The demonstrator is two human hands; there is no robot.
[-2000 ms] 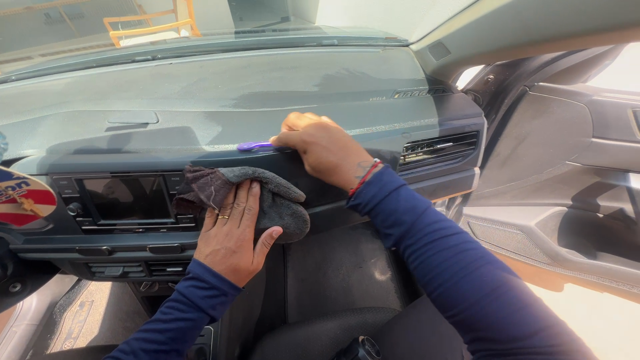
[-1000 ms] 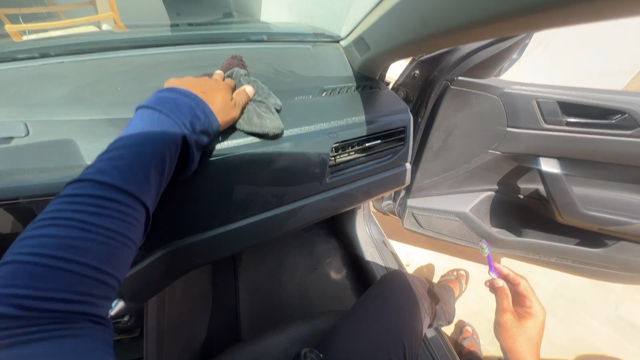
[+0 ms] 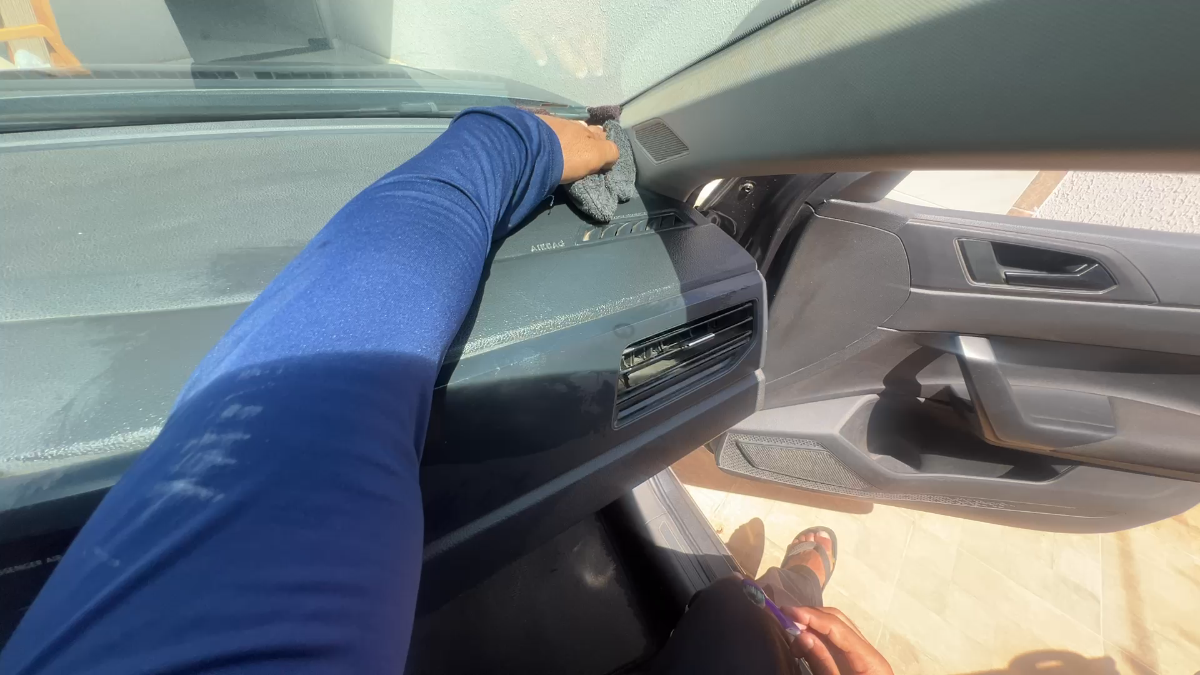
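My left hand (image 3: 585,148) reaches across the car dashboard (image 3: 525,319) and presses a dark grey cloth (image 3: 609,178) into its far right corner, where the windscreen meets the pillar trim. Part of the cloth has a dark brown side. Low at the right, beside my leg, my right hand (image 3: 830,639) holds a small purple-handled brush (image 3: 773,609); its head points up and to the left. The blue left sleeve covers much of the dashboard.
An air vent (image 3: 686,361) is set in the dashboard's right end. The passenger door (image 3: 947,366) stands open, with its handle (image 3: 1041,267) and pocket in view. Below are the door sill (image 3: 680,525), a sandalled foot (image 3: 811,558) and pale floor tiles (image 3: 1012,581).
My left hand has moved the cloth from the dashboard's middle to its far right corner. My right hand, earlier holding the purple brush at the dashboard, is now low near my leg.
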